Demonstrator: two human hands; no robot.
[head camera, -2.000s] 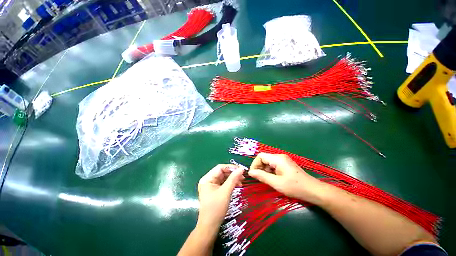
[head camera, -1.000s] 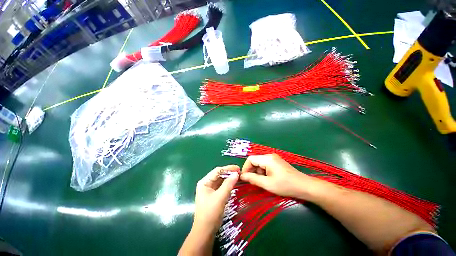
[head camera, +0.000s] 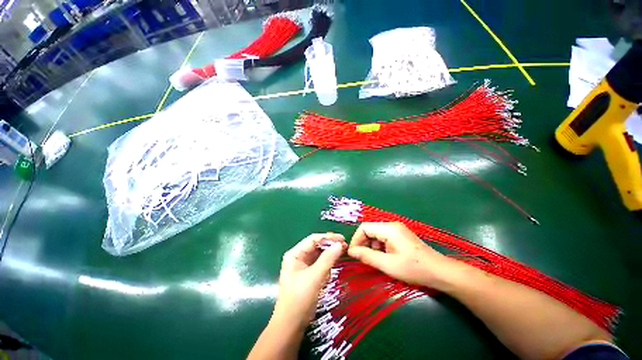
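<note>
Red lead wires (head camera: 450, 242) lie in two groups at the lower middle and right, one beyond my hands and one fanned under them. White sleeves (head camera: 327, 309) sit at the left wire ends of the near group, and more show at the left end of the far group. My left hand (head camera: 310, 264) pinches a small white sleeve at a wire end between thumb and fingers. My right hand (head camera: 387, 247) is just to its right, thumb and finger closed together on what looks like a red wire; the fingers hide most of it.
A tied red wire bundle (head camera: 408, 130) lies beyond. A large clear bag (head camera: 190, 169) is left; a small bag (head camera: 408, 63) and clear bottle (head camera: 322, 74) stand farther back. A yellow heat gun (head camera: 598, 119) and white papers (head camera: 588, 63) are right. Wrapped red and black wires (head camera: 274, 39) lie behind.
Two seconds ago a silvery terminal and sleeve stuck out above my left fingertips; now the piece lies mostly inside them. Both hands stay close together. The view shifted slightly and came back.
</note>
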